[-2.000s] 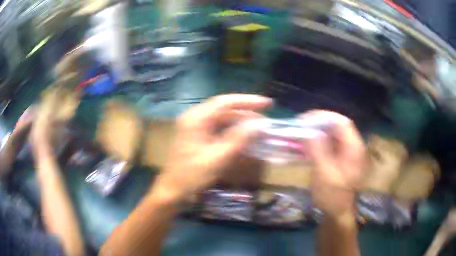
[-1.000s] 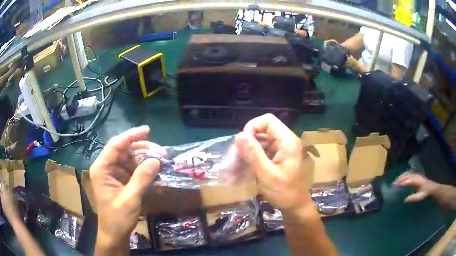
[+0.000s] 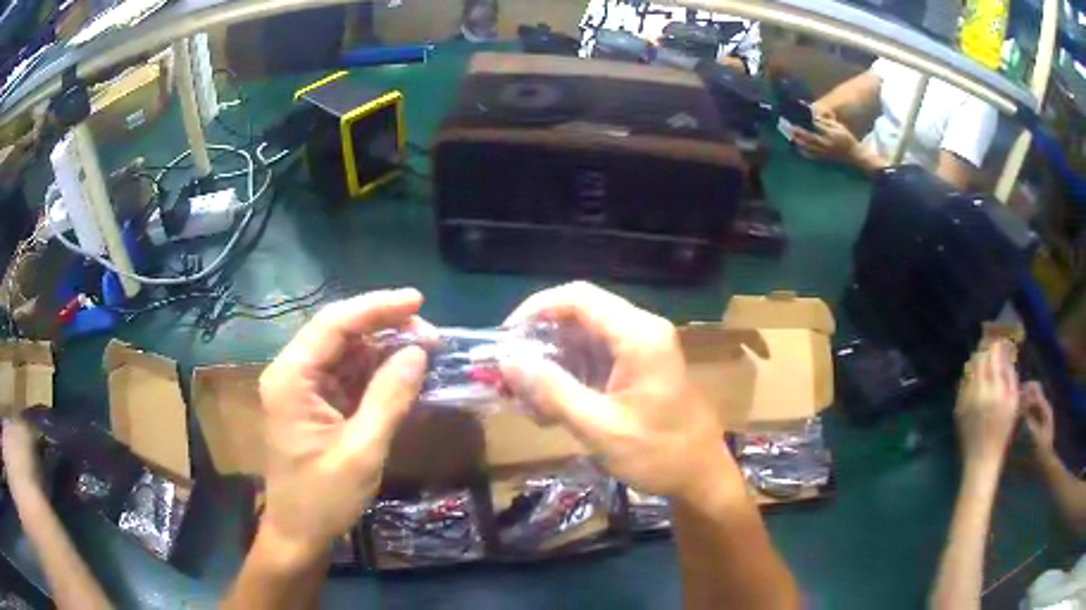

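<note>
My left hand [image 3: 339, 405] and my right hand [image 3: 613, 387] hold a clear accessory bag [image 3: 467, 367] between them, above the row of open boxes. The bag is bunched and shiny, with a red piece and pale parts inside. Below it, a packing box [image 3: 426, 527] holds a bag with dark and red pieces. Another packing box [image 3: 554, 510] beside it holds a similar bag. A third box [image 3: 780, 461] stands right of my right hand, its brown lid [image 3: 780, 358] upright. My hands partly hide the boxes and lids behind them.
A large dark brown radio-like unit [image 3: 586, 179] stands behind my hands. A black-and-yellow box [image 3: 357, 134], a white power strip [image 3: 197, 215] and cables lie to the left. Black equipment [image 3: 935, 268] stands at right. Other people's hands show at the far left and right [image 3: 986, 405].
The bag, stretched wide between my hands before, is now bunched, with my hands closer together. The rightmost open box is gone from the row. The hands at right hold a small brown item.
</note>
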